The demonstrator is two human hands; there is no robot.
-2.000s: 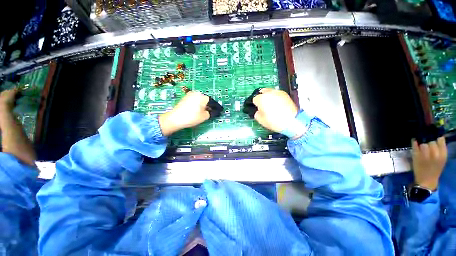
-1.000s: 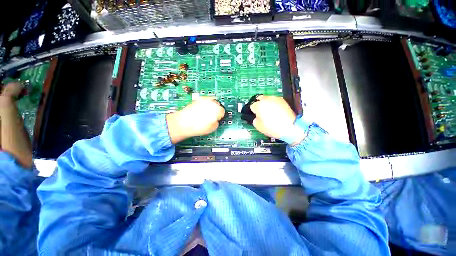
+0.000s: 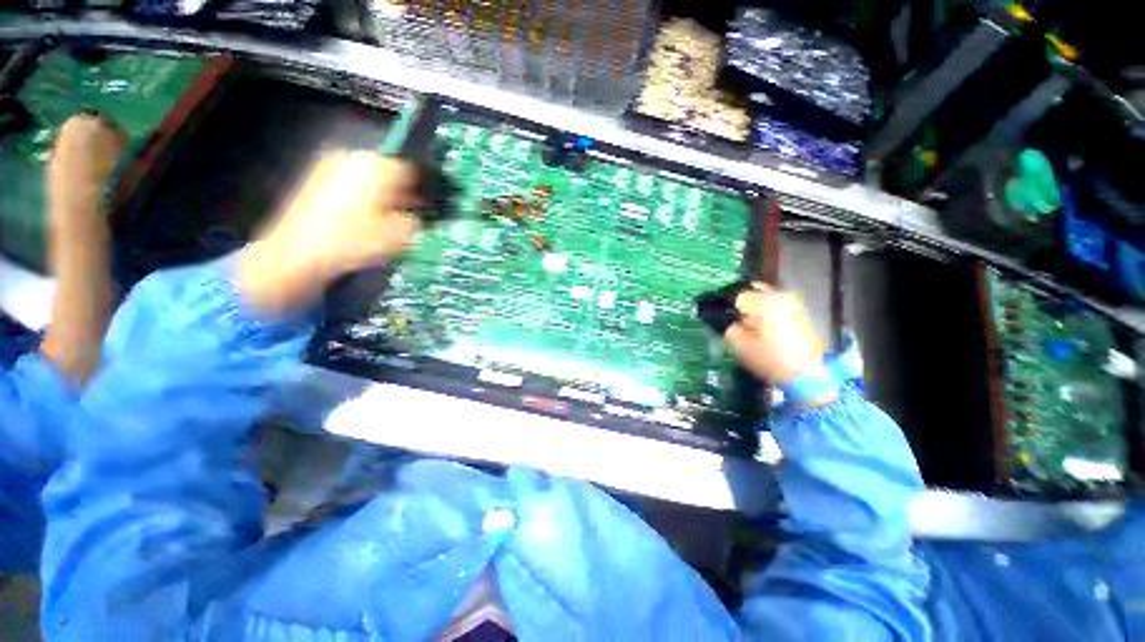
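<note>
A green circuit board (image 3: pixel 603 276) lies in a black pallet (image 3: pixel 502 375) in front of me, tilted in the view. Orange-brown components (image 3: pixel 517 205) stand on its upper left part. Small white parts show near its middle. My left hand (image 3: pixel 345 220), blurred, is raised over the pallet's left edge, its fingertips dark with black finger cots. My right hand (image 3: pixel 766 329) is over the board's right side, black cots on its curled fingers. Whether either hand holds a part cannot be seen.
Stacked component trays (image 3: pixel 515 50) and a bin of cream parts (image 3: pixel 684 78) stand behind the board, with silver-grey parts (image 3: pixel 791 57) beside them. Another board (image 3: pixel 1061 376) lies at the right. At the left, another person's hand (image 3: pixel 86 157) is over a board (image 3: pixel 119 88).
The view has turned and tilted. My left hand has moved from the board's middle to its upper left edge. My right hand is now farther right over the board. Both hands are apart.
</note>
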